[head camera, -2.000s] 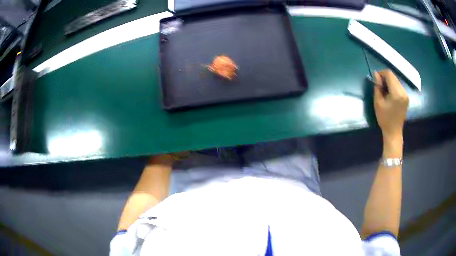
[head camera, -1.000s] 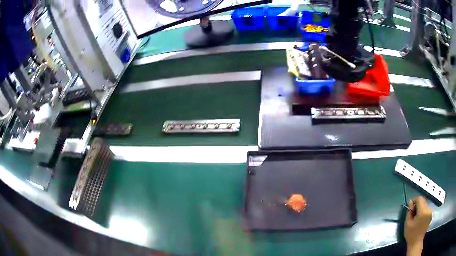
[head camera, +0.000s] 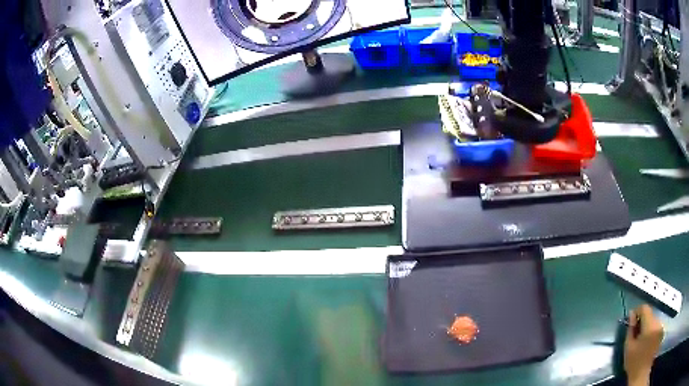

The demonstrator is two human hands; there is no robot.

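My right hand (head camera: 644, 339) is at the lower right, closed on a thin dark tool, the tweezers (head camera: 624, 304), just below the white power strip (head camera: 644, 283). My left hand is not in view. The black tray (head camera: 400, 332) lies left of my right hand with a pile of copper-coloured parts (head camera: 463, 329) on it. Behind it, a carrier strip (head camera: 535, 188) with a row of round seats lies on the dark base plate (head camera: 521, 226), below the camera microscope (head camera: 526, 75). Another carrier strip (head camera: 333, 218) lies left of the plate.
A red parts bin (head camera: 568, 136) and a small blue bin (head camera: 483, 151) stand by the microscope. More blue bins (head camera: 378, 51) stand behind. The monitor (head camera: 287, 30) shows an enlarged ring. Stacked carrier strips (head camera: 149, 301) and a dark strip (head camera: 185, 225) lie at left.
The view has swung up and left from my lap to the whole bench, so the monitor and microscope now show. My left forearm has left the picture. My right hand still holds the tool.
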